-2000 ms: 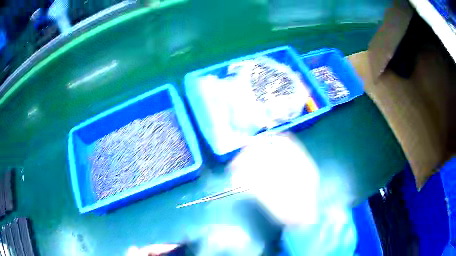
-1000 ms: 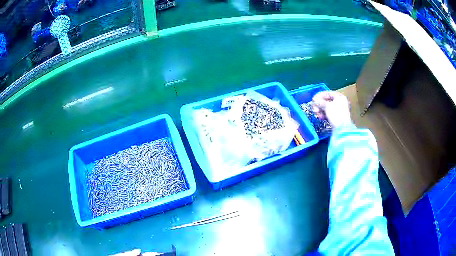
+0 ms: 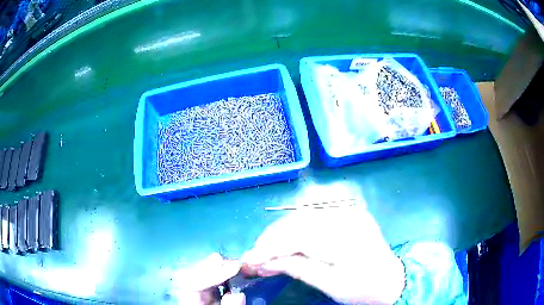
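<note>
My left hand is at the bottom edge, partly cut off and overexposed, its fingers closed around a dark housing. My right hand reaches in from the right, its fingertips at the housing's end against my left fingers. Whether a small part is between the right fingertips cannot be told. A tiny silvery spot shows at the housing end. The tweezers lie on the green bench just above my right hand. The large blue bin holds a heap of thin silvery pins.
The middle blue bin holds a crumpled clear bag with small hardware and an orange stick. A small blue bin of metal parts and a cardboard carton stand right. Two rows of dark housings lie far left.
My right hand has come from the small bin back to my left hand and the housing. The view has shifted, showing more of the left side and the housing rows.
</note>
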